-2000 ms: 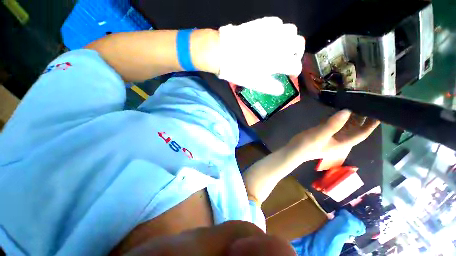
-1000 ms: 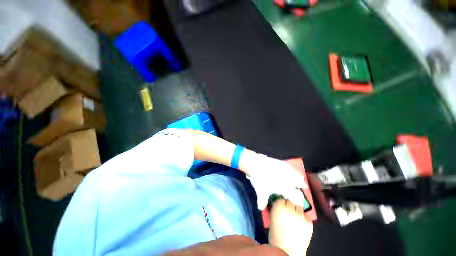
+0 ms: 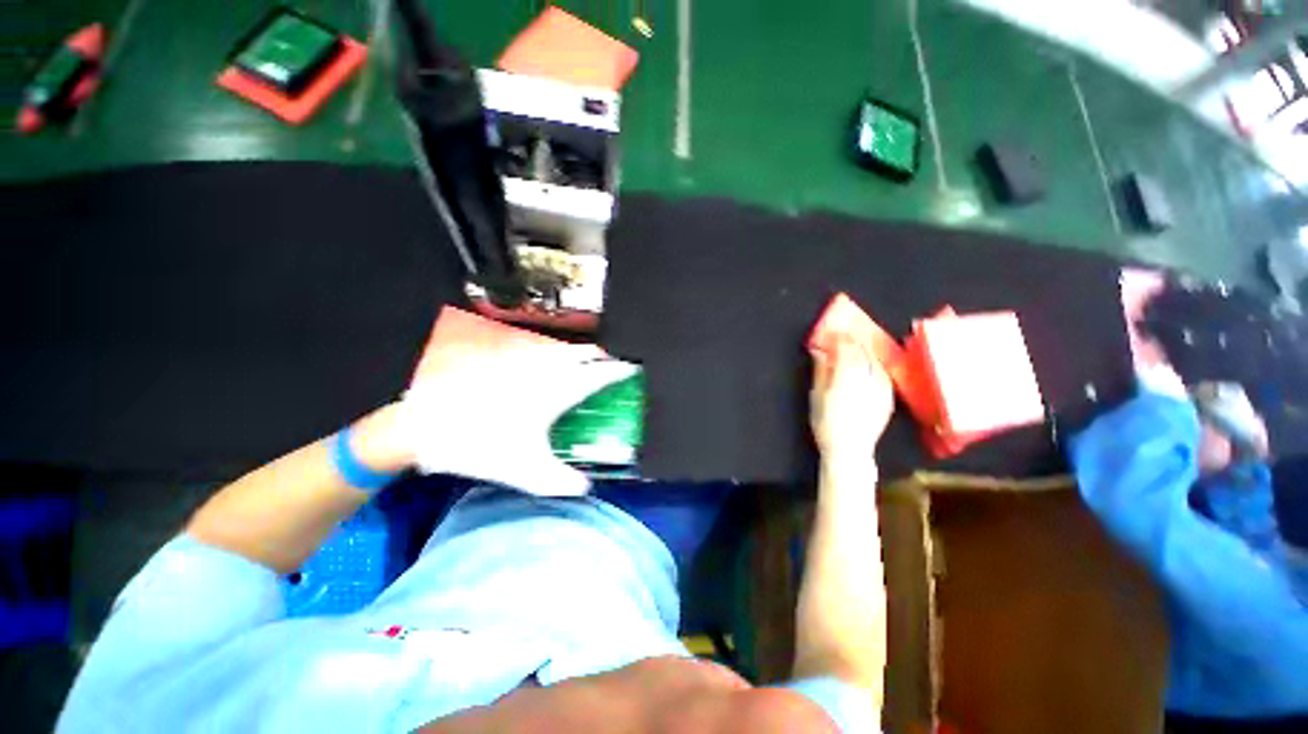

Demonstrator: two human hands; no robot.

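Observation:
My left hand [image 3: 495, 416], in a white glove with a blue band above it, holds a green circuit board unit [image 3: 605, 419] by its left side near the front edge of the black mat. A red-pink work pad [image 3: 466, 341] shows behind the glove, partly hidden by it. My bare right hand [image 3: 852, 394] grips a red-orange foam pad [image 3: 844, 323] beside a loose stack of foam pads [image 3: 981, 376]. The black electric screwdriver [image 3: 466, 165] hangs upright over the front of the screw feeder [image 3: 552, 208]; its tip is hard to make out.
A green conveyor belt [image 3: 746, 86] behind the black mat [image 3: 215, 301] carries units, some on red pads, and dark housings [image 3: 1013, 172]. An open cardboard box [image 3: 1054, 574] stands below the mat at right. A co-worker's blue sleeve [image 3: 1162, 495] is at far right.
The view has swung right. My right hand has left the unit on the work pad and taken hold of a foam pad by the stack. My left hand still holds the unit, now nearer the mat's front edge.

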